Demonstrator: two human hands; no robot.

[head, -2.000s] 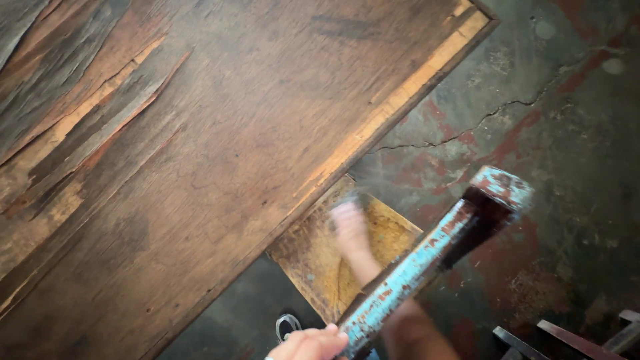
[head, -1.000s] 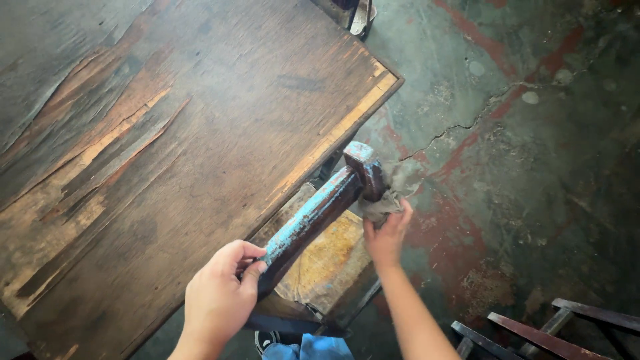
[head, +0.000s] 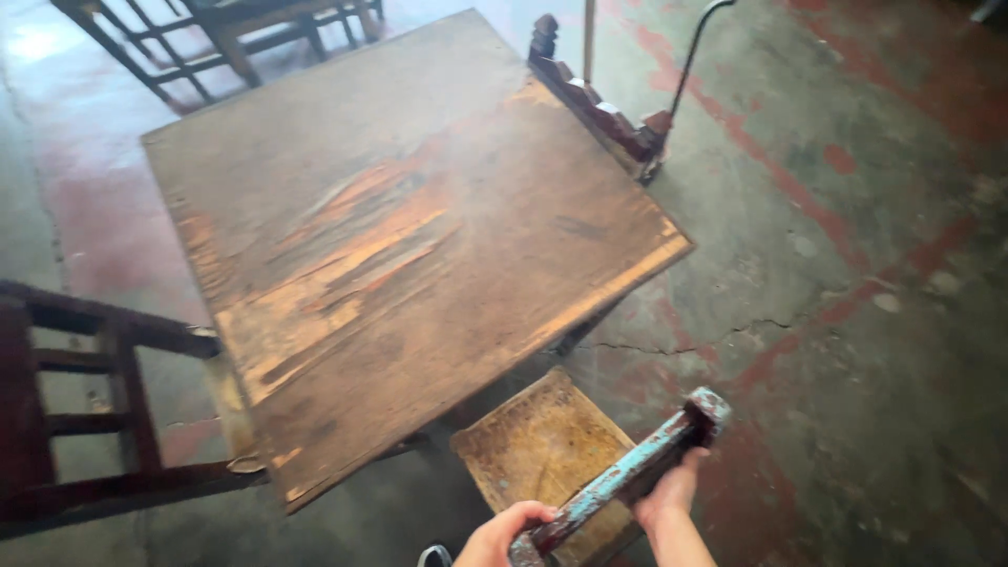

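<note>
A wooden chair's top rail (head: 622,480), with chipped turquoise paint over dark red-brown, slants across the lower right. My left hand (head: 508,535) grips its lower left end, thumb on top. Near the upper right end, my right hand (head: 669,496) is against the rail's underside, its fingers mostly hidden behind the wood; whether it holds a cloth cannot be seen. Below and left of the rail lies the chair's worn yellow-brown seat (head: 543,441), partly covered by the rail.
A square wooden table (head: 504,283) with torn, peeling veneer fills the middle. Dark wooden chair frames stand at the left (head: 79,425) and upper left (head: 228,39). A carved chair back (head: 598,106) is at the table's far right side. The concrete floor (head: 866,394) is cracked and stained red.
The view has swung to take in the whole table. A grey cloth showed in my right hand one second ago; it is out of sight now. My left hand stays on the rail.
</note>
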